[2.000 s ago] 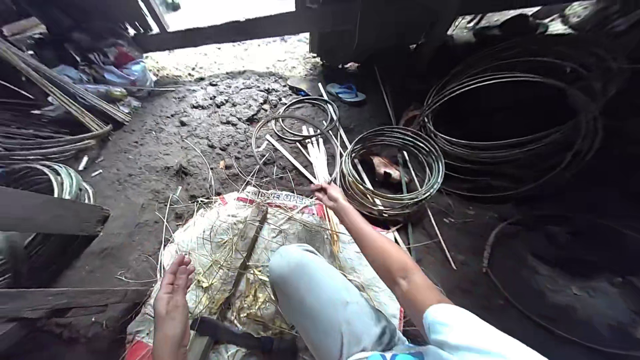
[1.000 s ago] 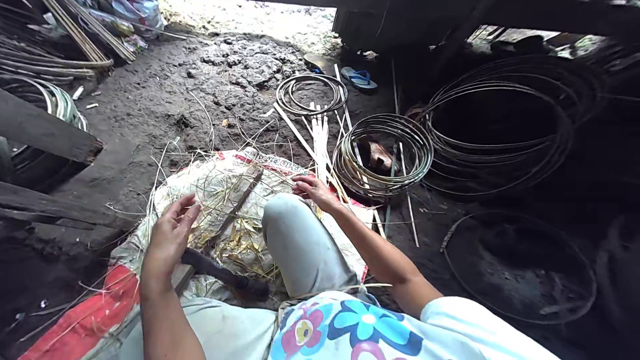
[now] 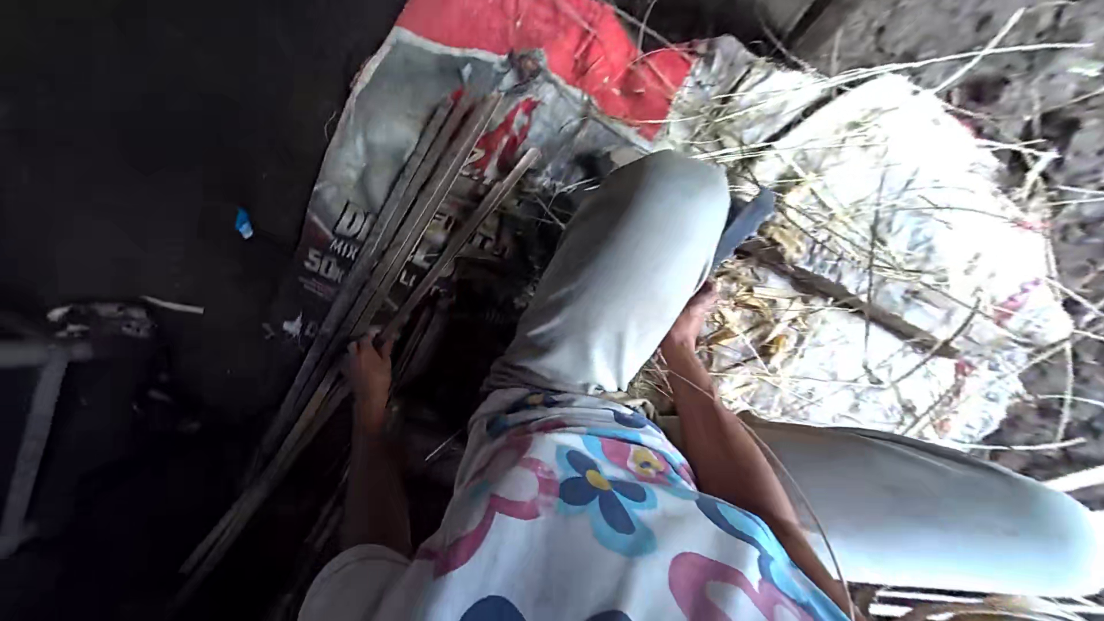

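My left hand is at a bundle of long split strips, bamboo or rattan, with its fingers closed on a strip that slants apart from the rest. The strips lie across a printed sack left of my bent knee. My right hand is low beside the knee, its fingers partly hidden by the trouser leg. Just above it a dark flat piece, perhaps part of a tool, sticks out from behind the knee. Whether the hand holds it cannot be told. A dark stick or blade lies among shavings to the right.
Pale sacking with thin loose fibres and shavings spreads at the right, beside rough ground. A red sack part is at the top. A blue scrap lies on the dark ground at left, above a grey frame-like object.
The view has swung strongly to the left and down, and the coils are out of it. My left hand, empty and raised before, is now at the strips. My right hand has moved down beside the knee.
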